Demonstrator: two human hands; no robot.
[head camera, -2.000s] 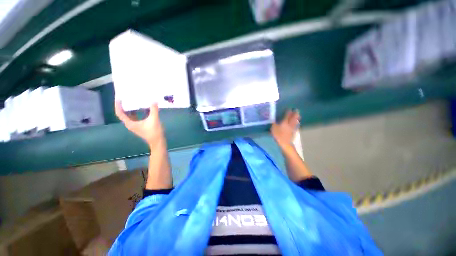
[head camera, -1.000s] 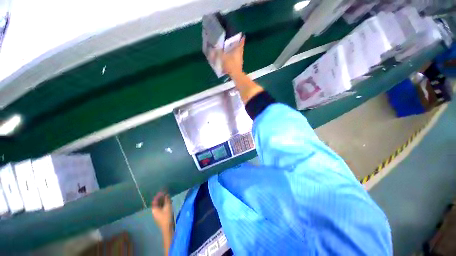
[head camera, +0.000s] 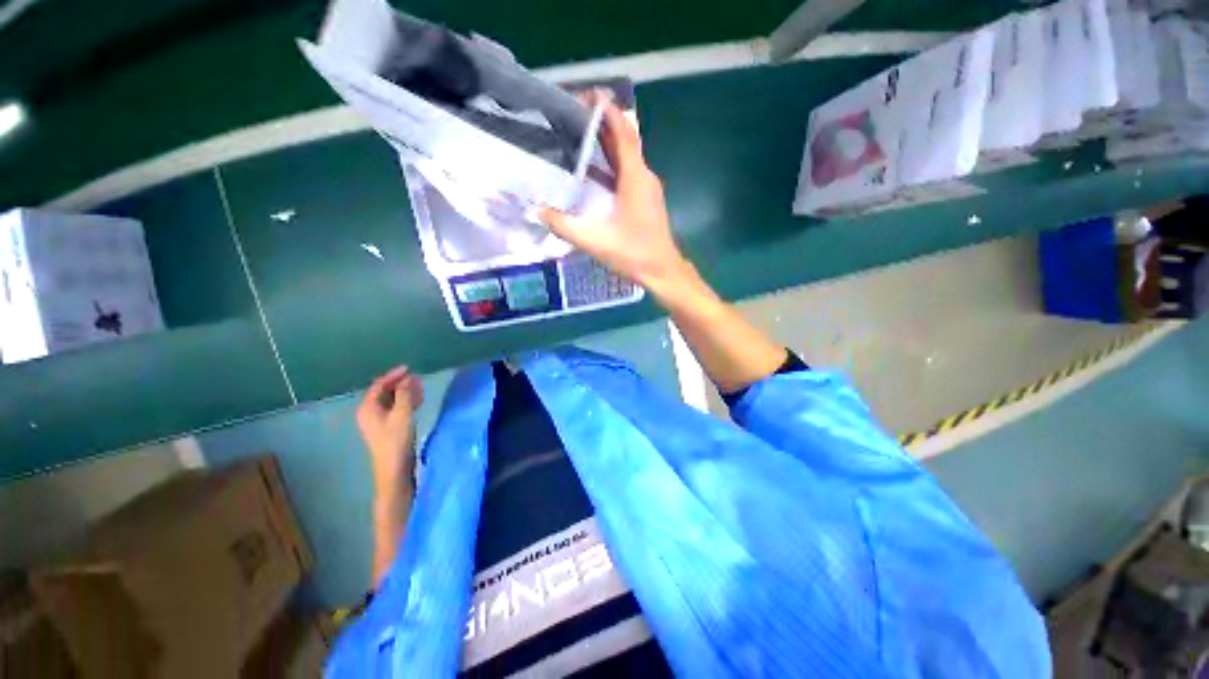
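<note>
An open white carton (head camera: 464, 120) with dark contents is tilted in the air above the scale. My right hand (head camera: 623, 212) grips its near right end, thumb on the side and fingers at the end panel. The digital scale (head camera: 511, 289) lies on the green bench, its tray partly hidden by the carton; its display windows and keypad show. My left hand (head camera: 391, 394) is at the bench's front edge, away from the carton, fingers loosely curled; I see nothing in it.
A closed white carton (head camera: 80, 281) stands at the left on the bench (head camera: 318, 318). A leaning row of white cartons (head camera: 915, 126) stands at the right. White scraps lie left of the scale. A brown cardboard box (head camera: 199, 544) is below left, a blue bin (head camera: 1077, 269) on the floor at right.
My right hand has brought the open carton from the far shelf side back toward me, over the scale. Two seconds ago my left hand held a closed carton beside the scale.
</note>
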